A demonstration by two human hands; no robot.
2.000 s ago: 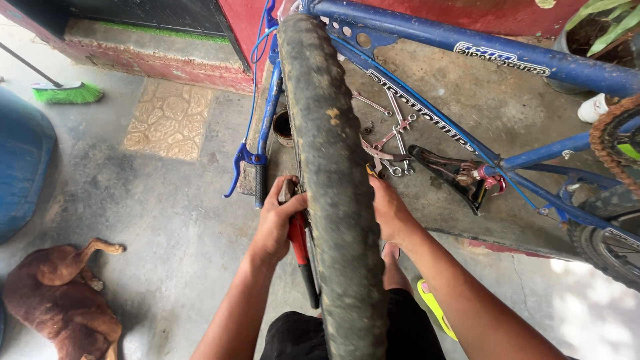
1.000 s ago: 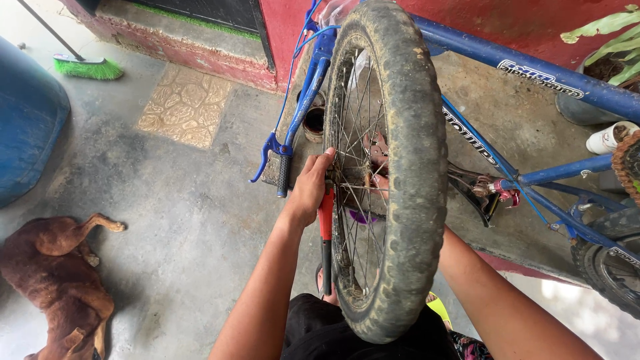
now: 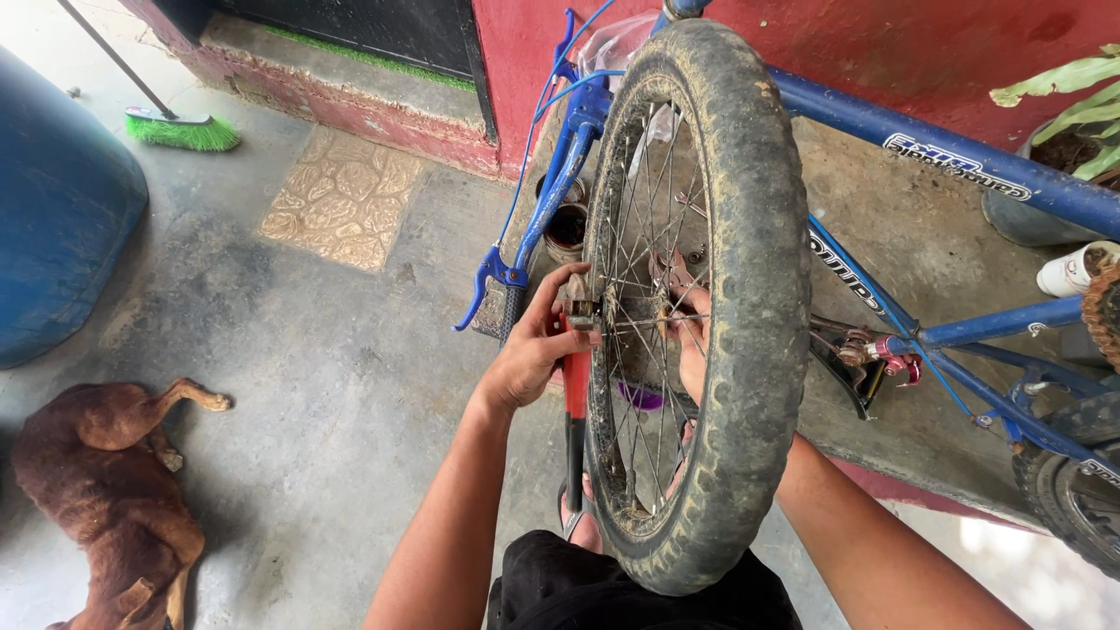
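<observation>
A bicycle wheel with a muddy, knobby tyre stands upright between my arms. On its left side, my left hand is closed around the head of a red-handled tool, probably pliers or a wrench, against the hub axle's end. Black covers the lower handle, which points down. Seen through the spokes, my right hand is at the far side of the hub, by the jaws of a metal tool, probably locking pliers; its grip is partly hidden by spokes and tyre.
Behind the wheel lies a blue bicycle frame with handlebar and brake lever. A can of dark liquid stands near the bar. A brown dog lies at lower left, below a blue barrel. A green broom is at upper left.
The wheel has turned from nearly edge-on to showing its spokes and hub from the left. My right hand, beside the tyre two seconds ago, is now seen through the spokes.
</observation>
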